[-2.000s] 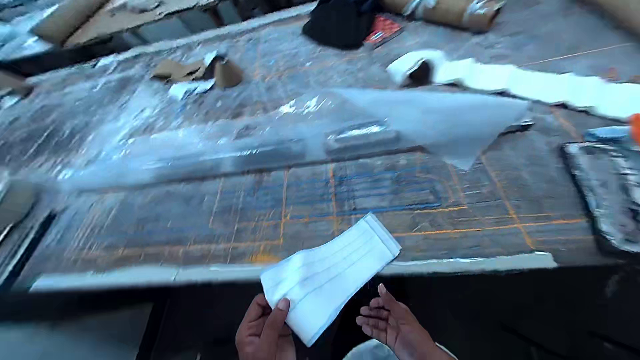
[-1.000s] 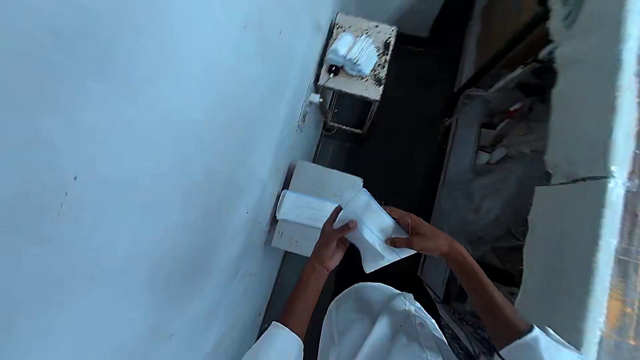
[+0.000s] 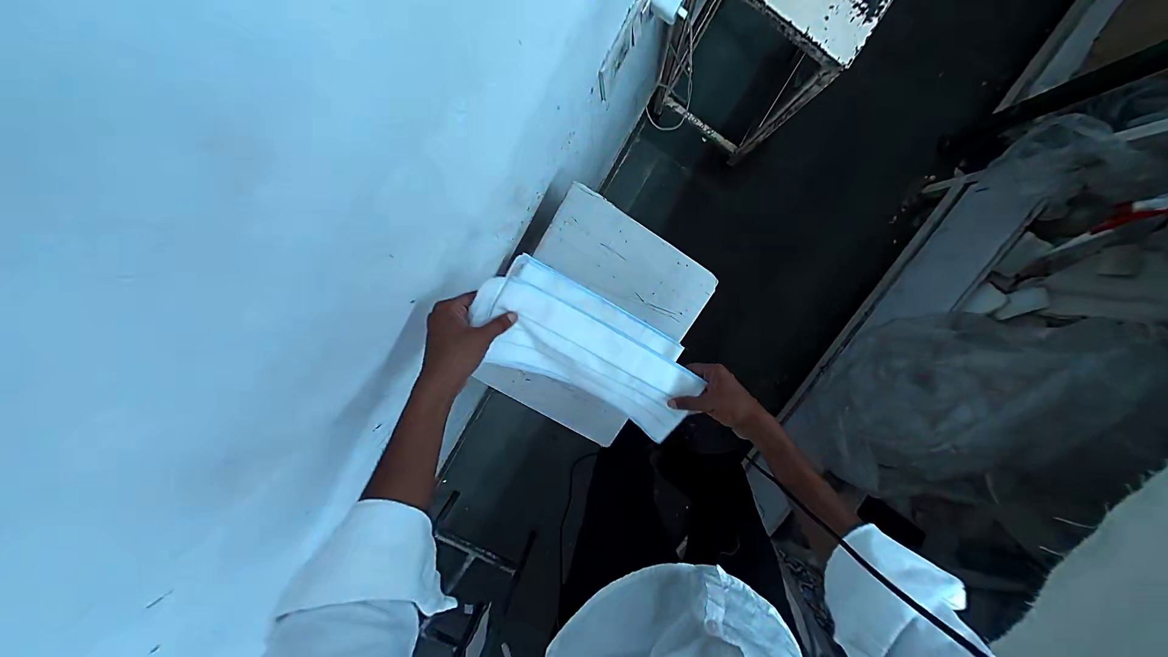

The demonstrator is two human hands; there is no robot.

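A pleated white fabric piece with pale blue edges (image 3: pixel 584 351) is stretched between my two hands. My left hand (image 3: pixel 459 339) grips its left end, thumb on top. The right end is pinched by my right hand (image 3: pixel 721 400). Just behind and partly under it, a similar white piece (image 3: pixel 607 306) lies on a white board or stool top (image 3: pixel 630 255). How many pieces lie there is hidden by the one I hold.
A pale wall (image 3: pixel 228 228) runs along the left. Ahead stands a metal-framed stool with a chipped white top (image 3: pixel 826 23). Shelving with clear plastic sheeting (image 3: pixel 967 392) is at the right. A dark cable (image 3: pixel 867 566) crosses my right sleeve.
The view has swung from a worktable to the wall and stool. My hands have spread apart since one second ago, and the fabric piece now lies stretched over the white board.
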